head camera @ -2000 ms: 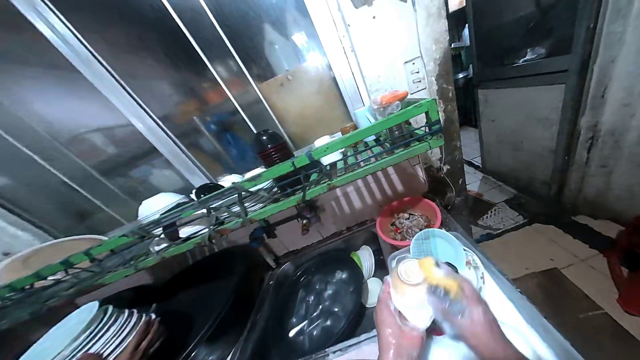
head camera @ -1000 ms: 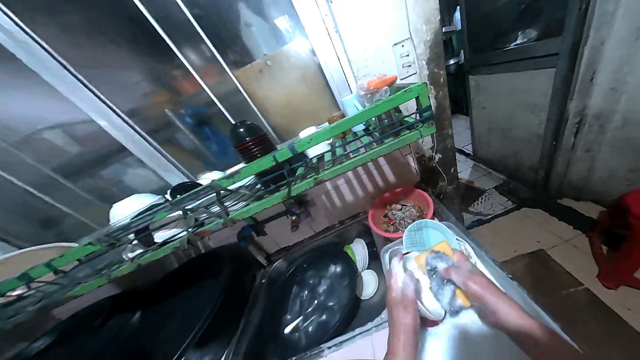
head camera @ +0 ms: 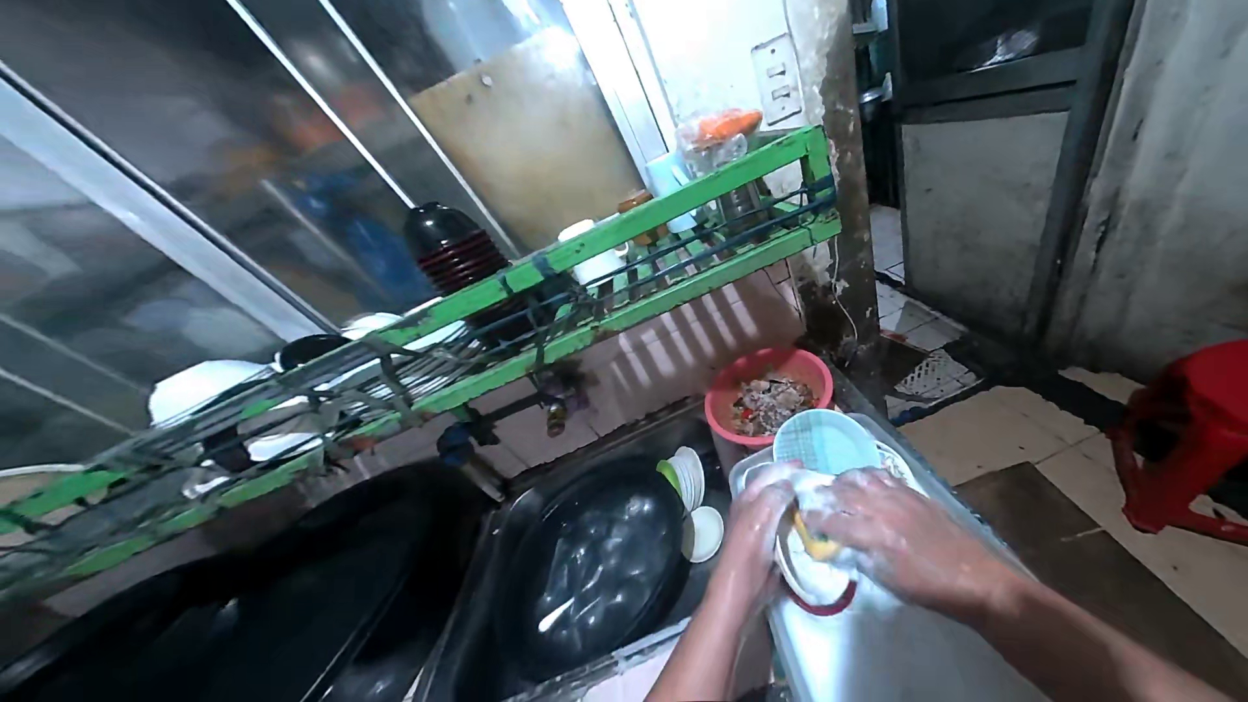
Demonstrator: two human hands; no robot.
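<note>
My left hand (head camera: 759, 526), wet with suds, grips the side of a white bowl (head camera: 811, 577) tilted towards me. Pressed against the bowl's inside is a yellow sponge (head camera: 817, 534) under my right hand (head camera: 892, 531), whose fingers are covered in foam. A dark red rim shows just below the bowl; what it belongs to is partly hidden. Right behind my hands a light blue basket or bowl (head camera: 827, 444) stands on the pale counter. To the left, a black basin (head camera: 595, 565) of water holds a white spoon (head camera: 556, 615), with small white bowls (head camera: 703, 533) beside it.
A pink basin (head camera: 717, 409) of food scraps stands behind the blue piece. Above the sink runs a green dish rack (head camera: 673, 210) with stacked dark bowls (head camera: 450, 249) and white dishes. A brass tap (head camera: 556, 417) sits under it. Large black tubs (head camera: 244, 595) are at left, a red stool (head camera: 1185, 439) at right.
The sponge, seen broadly on top of the bowl one second ago, now sits mostly under my right hand. The stack of plates at lower left two seconds ago is out of view.
</note>
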